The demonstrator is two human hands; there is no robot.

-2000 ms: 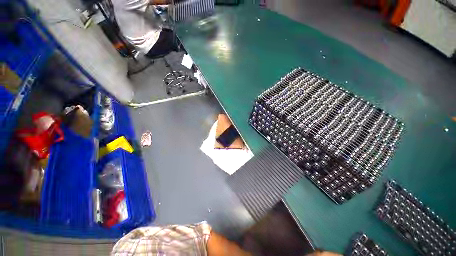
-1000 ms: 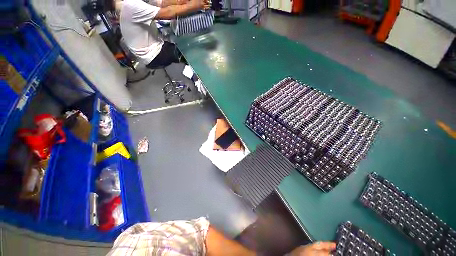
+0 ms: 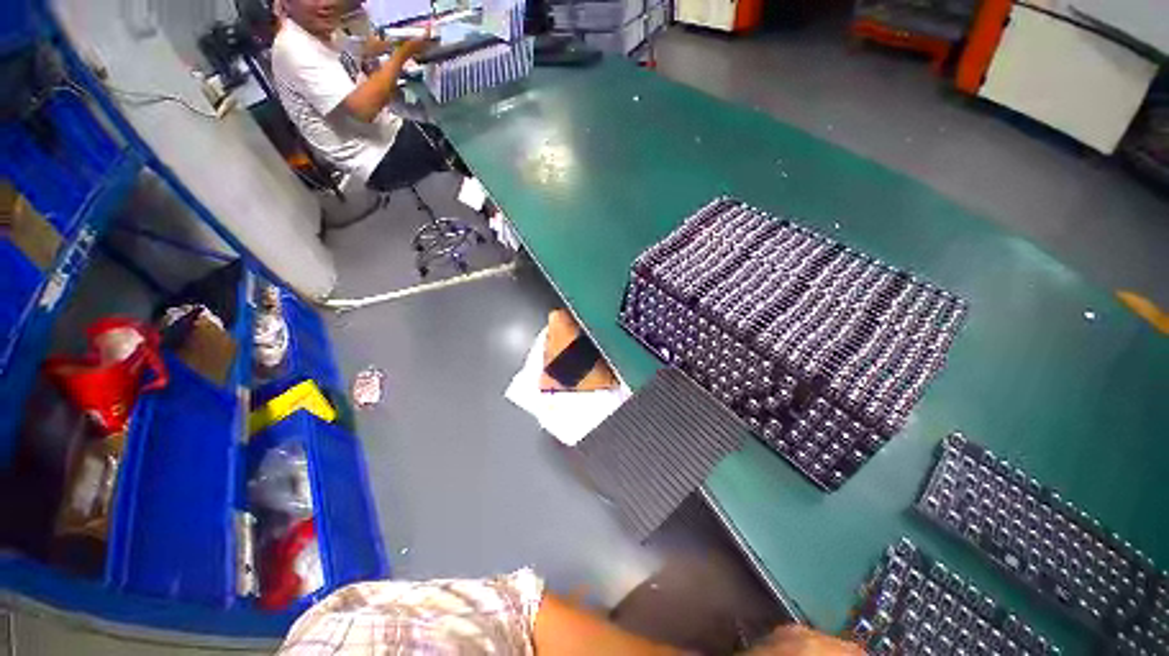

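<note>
A keyboard without keycaps (image 3: 949,605) lies at the bottom right, cut off by the frame's edge. My left hand (image 3: 808,641) is at its left end, blurred and cut off by the bottom edge; its fingers are not clear. A second keyboard (image 3: 1045,545) lies beyond it on the green bench. A large stack of keyboards (image 3: 795,333) stands further back, its dotted top and layered sides showing. A dark ribbed stack (image 3: 660,449) lies at the bench's left edge. My right hand is out of the picture.
A dark phone (image 3: 573,363) lies on brown cardboard and white paper left of the green bench (image 3: 718,154). Blue bins (image 3: 180,493) hold red and yellow items at the left. Another person (image 3: 340,96) sits at the bench's far end, hands near a striped stack (image 3: 481,71).
The camera view has shifted, and more of the near keyboard shows beside my left hand. The far person's head now shows, and that person's hands are lower than one second ago.
</note>
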